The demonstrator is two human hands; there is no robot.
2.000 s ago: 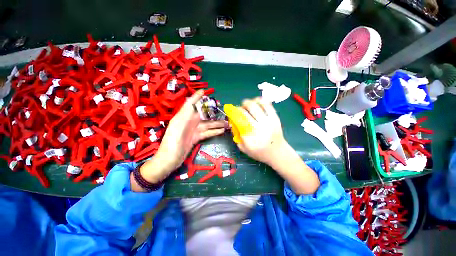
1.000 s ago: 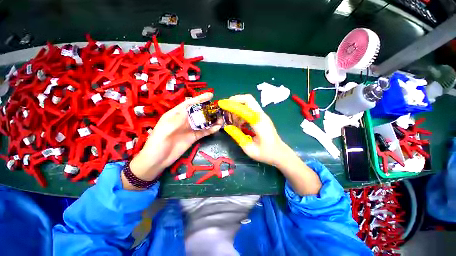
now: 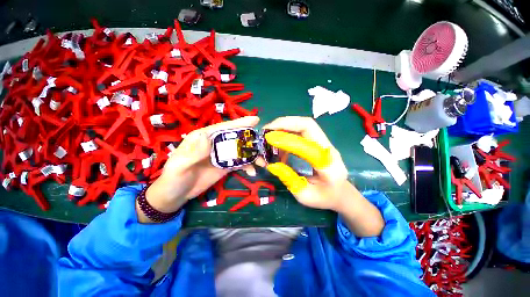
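My left hand (image 3: 189, 165) holds an open watch housing (image 3: 235, 148) with a metallic rim, its white and gold inside facing up. My right hand (image 3: 311, 162) wears yellow finger cots (image 3: 299, 149) on two fingers and holds a small dark piece (image 3: 271, 149), likely the cover half, at the housing's right edge. My fingers partly hide this piece, and whether it is joined to the housing is hard to tell. Red spring clamps (image 3: 247, 192) lie on the bench just below my hands.
A large heap of red clamps (image 3: 116, 110) covers the left bench. At right are a white wipe (image 3: 328, 101), a red clamp (image 3: 372, 119), a pink fan (image 3: 439, 49), a pump bottle (image 3: 433, 113), a phone (image 3: 425, 180), a green-rimmed tray (image 3: 446, 174) and a blue container (image 3: 485, 110). Housings (image 3: 298, 8) lie on the conveyor.
The housing has turned from steeply tilted to face up, showing its inside. My right fingers have spread from a bunched pose around the dark piece. The view has shifted slightly.
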